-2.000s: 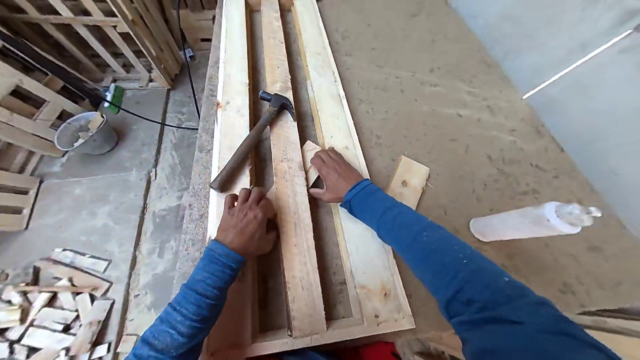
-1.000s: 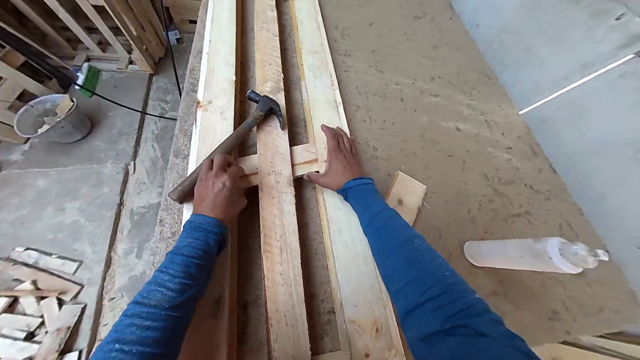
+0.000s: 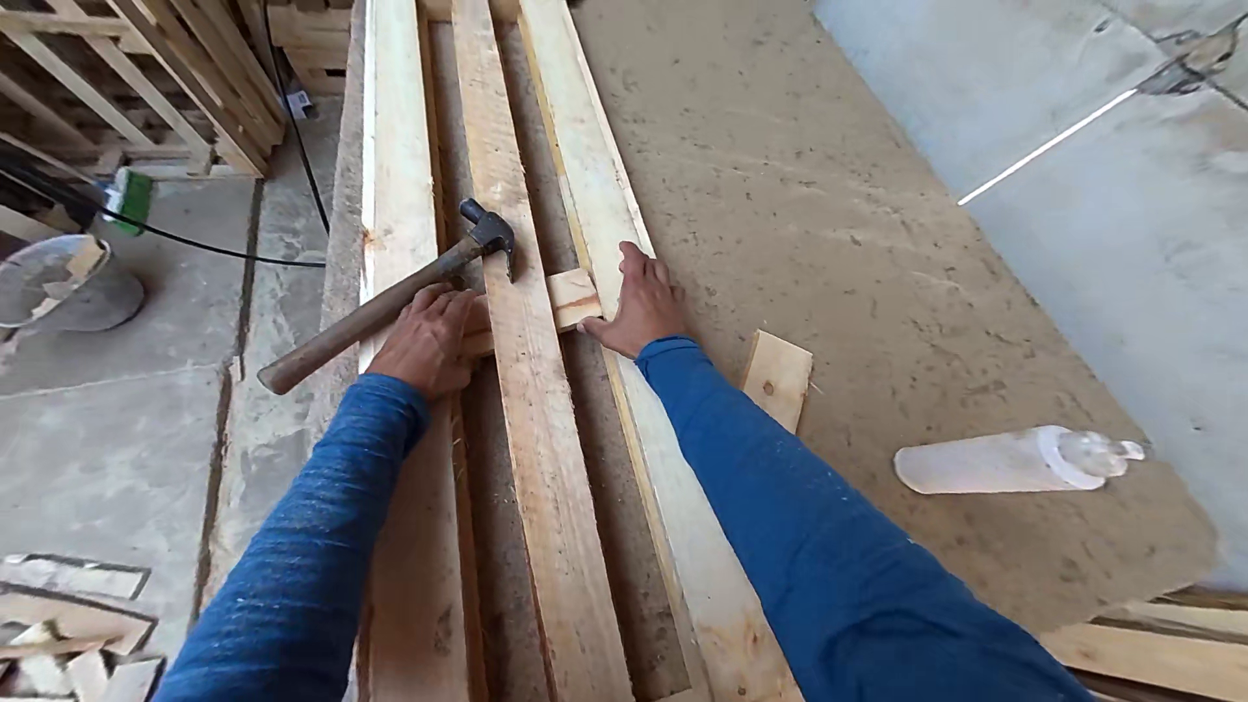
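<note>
A long wooden slatted frame [image 3: 541, 419] runs away from me on a stone-like surface. A short wooden crosspiece [image 3: 575, 297] lies crosswise beneath its middle slat, between the outer boards. My left hand [image 3: 426, 341] has its fingers on the crosspiece's left end, partly hidden under the hammer handle. My right hand [image 3: 643, 304] rests on the right board, its thumb at the crosspiece's right end, fingers over the board's outer edge. A claw hammer [image 3: 390, 307] lies aslant, its head on the middle slat and its handle over the left board.
A short wood offcut [image 3: 778, 380] lies right of the frame, and a translucent plastic bottle [image 3: 1004, 461] lies farther right. On the floor at left are a bucket [image 3: 107, 297], a green brush [image 3: 129, 200], a black cable [image 3: 214, 249] and wood scraps [image 3: 83, 624]. Wooden pallets [image 3: 127, 78] stand behind.
Two seconds ago the short piece was tilted up in my right hand; now it lies crosswise under the middle slat. My right hand has moved out onto the right board.
</note>
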